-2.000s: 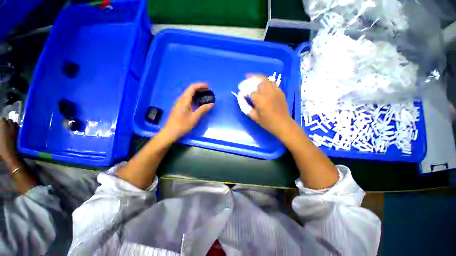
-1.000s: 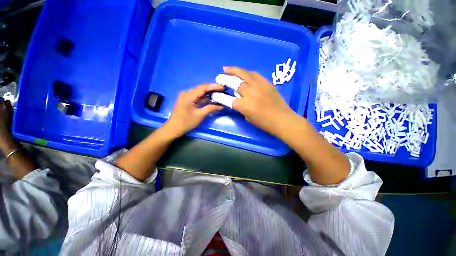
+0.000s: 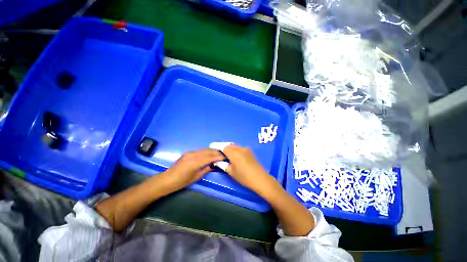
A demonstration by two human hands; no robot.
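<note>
My left hand and my right hand meet over the front part of the middle blue tray. A black housing shows as a small dark piece between their fingers, mostly hidden; both hands are closed on it. White wraps cover fingers of my right hand. Whether a clip is in the fingers cannot be told. Another black housing lies at the tray's left side. A small pile of white clips lies at its right side.
A deeper blue bin at left holds several black pieces. At right, a blue tray is heaped with white clips, a clear bag of clips over it. A pale panel lies beside it. A green surface is behind.
My right hand has come from the small clip pile to my left hand and the housing. The hands stay together since a second ago. The camera view has shifted, showing more behind the trays.
</note>
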